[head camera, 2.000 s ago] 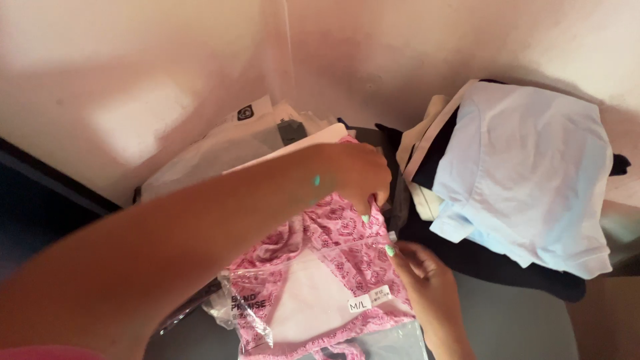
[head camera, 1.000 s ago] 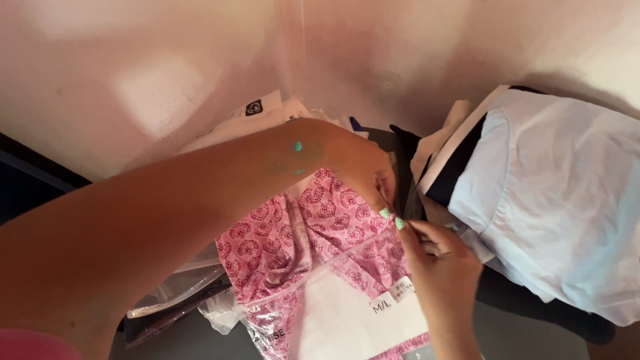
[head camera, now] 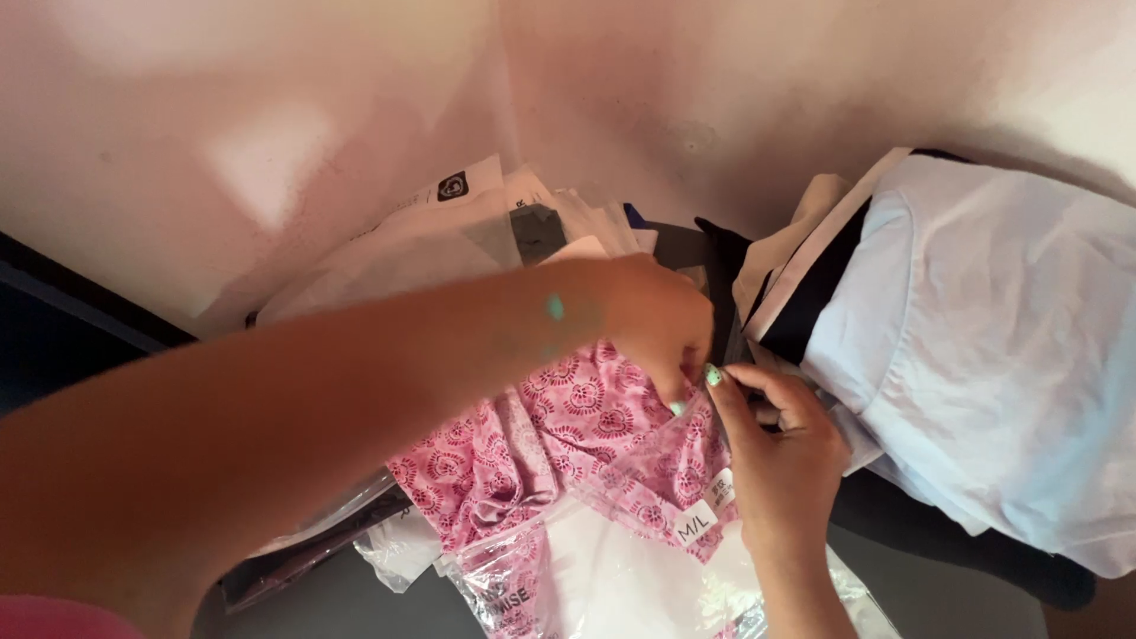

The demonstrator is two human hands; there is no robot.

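A pink patterned fabric garment (head camera: 581,404) lies partly inside a clear plastic bag (head camera: 612,568) that bears printing and a size label. My left hand (head camera: 661,324) reaches across from the left, its fingers closed on the garment's upper right part near the bag's edge. My right hand (head camera: 785,435) is just to the right, thumb and forefinger pinched at the edge of the bag beside the left fingertips. Exactly what lies between the fingertips of each hand is partly hidden.
Several flat plastic-wrapped packages (head camera: 417,240) are stacked behind my left forearm, against the pale wall (head camera: 373,106). A pile of folded clothes, light blue on top (head camera: 1003,337), stands at the right. Beneath is a dark grey surface (head camera: 355,603).
The pink garment shows more outside the bag's mouth than two seconds ago. Both hands have stayed close together at its upper right. The view has moved nearer.
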